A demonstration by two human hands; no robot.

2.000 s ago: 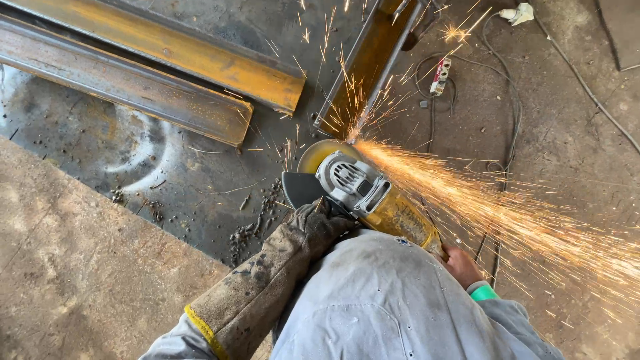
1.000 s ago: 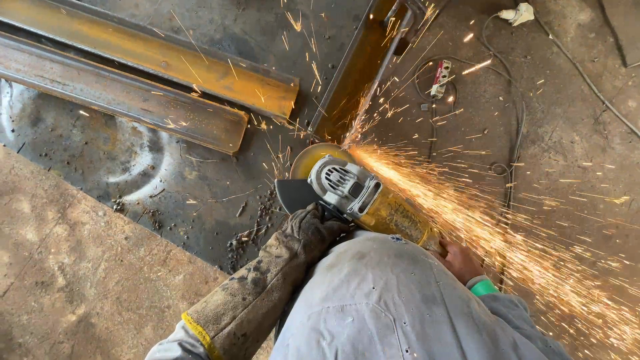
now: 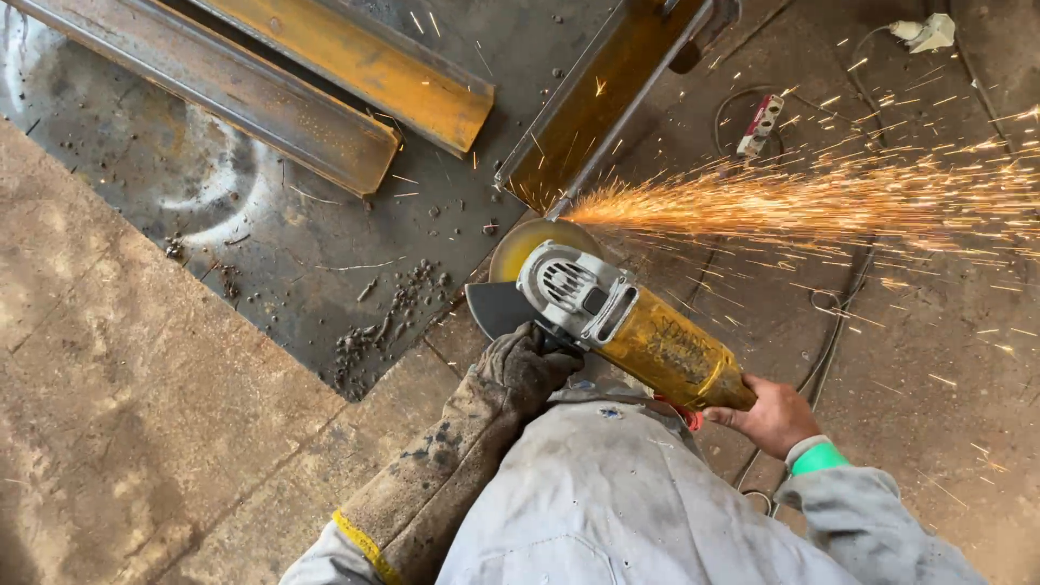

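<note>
An angle grinder (image 3: 634,325) with a yellow body and grey gear head lies between my two hands. My left hand (image 3: 528,357), in a long stained work glove, grips at the head, beside the dark wheel guard; the side handle is mostly hidden under the glove. My bare right hand (image 3: 772,414) holds the rear of the yellow body. The grinder's disc (image 3: 528,244) meets the near end of a rusty steel channel (image 3: 601,106) at its right edge. From that contact a dense stream of orange sparks (image 3: 772,203) flies to the right.
Two steel beams (image 3: 284,106) lie side by side at upper left on a dark steel plate (image 3: 301,236). Metal crumbs (image 3: 374,333) are scattered near the plate's corner. A socket strip (image 3: 760,126), a white plug (image 3: 926,34) and cables (image 3: 837,325) lie on the floor at right.
The spark stream now runs nearly level to the right, where it slanted down to the right before. My right hand and the grinder's rear stand more clear of my clothing. Both hands keep their hold.
</note>
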